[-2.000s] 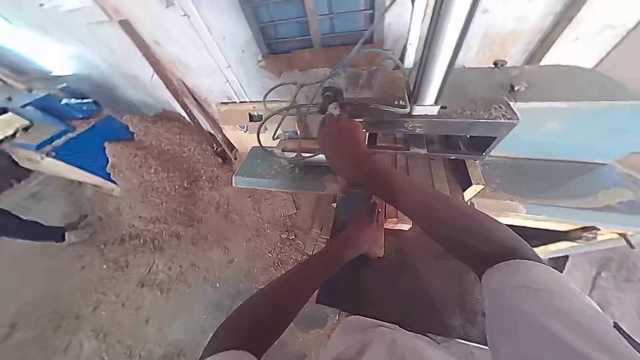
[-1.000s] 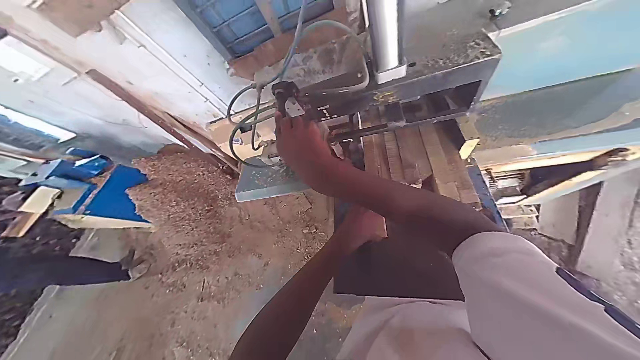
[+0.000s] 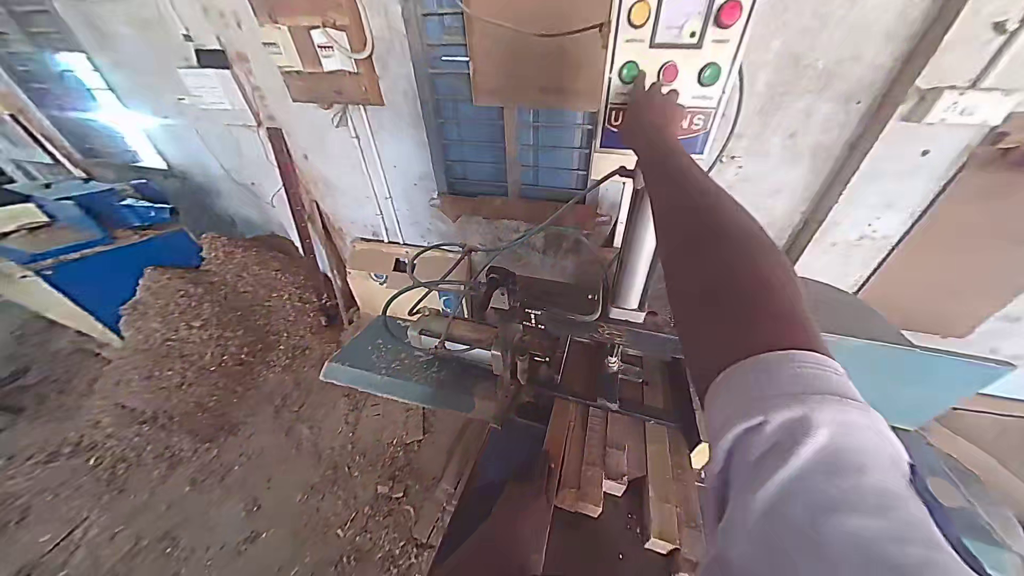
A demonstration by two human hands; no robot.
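My right hand (image 3: pixel 652 116) reaches up to the machine's control panel (image 3: pixel 612 48), its fingers at a green push button (image 3: pixel 629 72) and a red push button (image 3: pixel 668 73). It holds nothing. Low in the view, my left hand (image 3: pixel 524 504) is a dark blur beside several wooden strips (image 3: pixel 660 488); its fingers cannot be made out. These strips lie side by side on the machine's dark bed, their far ends under the metal frame. A black lever valve (image 3: pixel 500 288) with hoses stands above a pneumatic cylinder (image 3: pixel 452 336) left of the strips.
A blue-grey metal plate (image 3: pixel 392 372) juts out at the machine's left. Wood shavings (image 3: pixel 232 320) are heaped on the floor near a blue machine (image 3: pixel 120 272). An upright metal cylinder (image 3: pixel 636 256) rises under the panel. A pale blue panel (image 3: pixel 912 376) extends at right.
My right hand has left the black lever valve and moved up to the panel buttons. The view has tilted up. My left hand is lower in the picture.
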